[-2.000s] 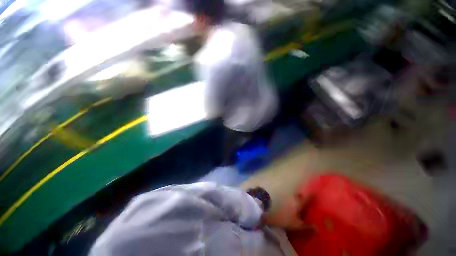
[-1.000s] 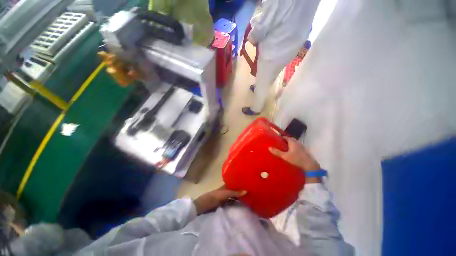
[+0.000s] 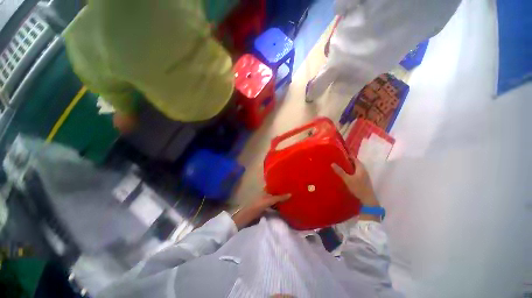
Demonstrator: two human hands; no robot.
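Observation:
A red plastic stool [image 3: 312,174] is held up in front of my body, its square seat with the small centre hole facing me and its handle slot towards the top. My left hand [image 3: 258,208] grips its lower left edge. My right hand [image 3: 357,181] grips its right edge, with a bright blue band [image 3: 372,211] on that wrist. The fingers behind the stool are hidden.
A person in yellow [image 3: 160,58] is at the left by the green bench [image 3: 79,125]. A red stool [image 3: 254,77] and blue stool [image 3: 274,45] stand ahead. A person in white [image 3: 385,41] is at upper right, near a bin of brown pieces [image 3: 378,102]. Blurred grey equipment [image 3: 87,204] is at lower left.
The view has moved along the aisle. The stool stays in both hands, its handle slot now more visible. The grey equipment has shifted to lower left and the person in yellow is nearer.

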